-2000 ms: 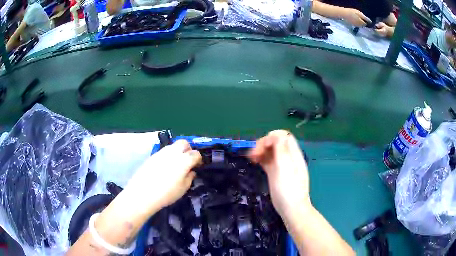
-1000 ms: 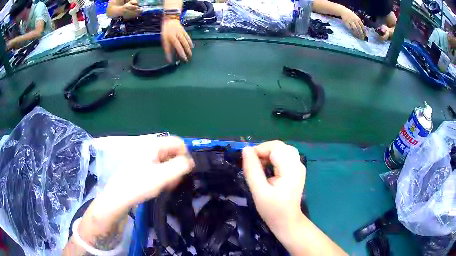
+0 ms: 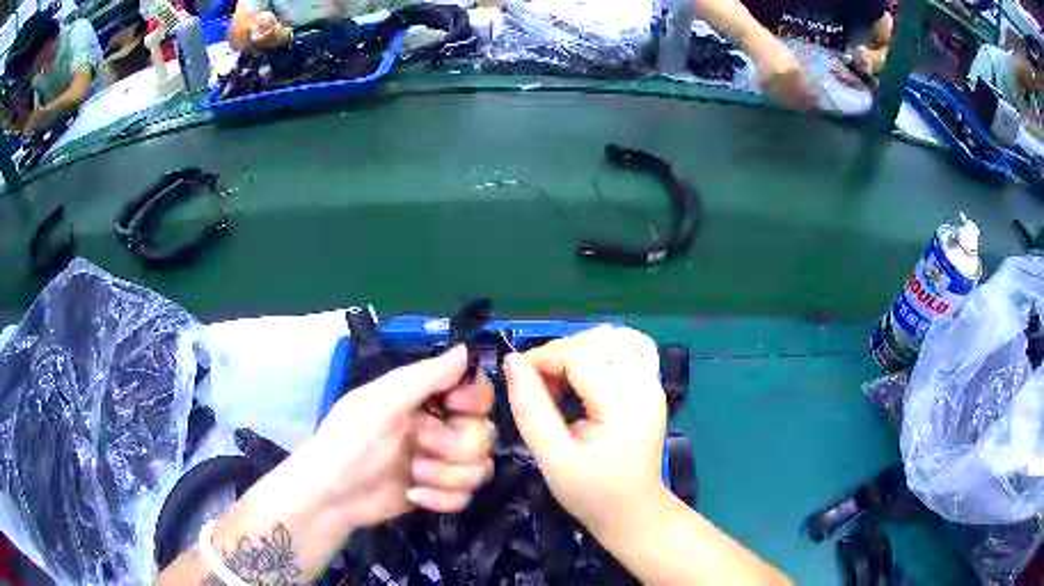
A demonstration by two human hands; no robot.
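Note:
My left hand (image 3: 401,446) is closed around a small black plastic part (image 3: 471,318), whose top sticks up above the thumb over the far edge of the blue bin (image 3: 401,330). My right hand (image 3: 590,412) is just right of it, thumb and forefinger pinched together on a thin light wire (image 3: 507,341) that runs up toward the black part. The bin below is full of mixed black parts (image 3: 504,527), partly hidden by my hands and forearms.
Black headbands (image 3: 678,212) lie on the green conveyor belt (image 3: 401,229). A clear bag of headbands (image 3: 92,424) is at left on a white sheet (image 3: 275,366). A spray can (image 3: 930,295), another clear bag (image 3: 979,401) and loose black parts (image 3: 859,504) are at right. People sit opposite.
My left hand has closed and now holds the black part upright; my right hand pinches beside it. Belt headbands have shifted left. The opposite hand and the headband under it have left the belt.

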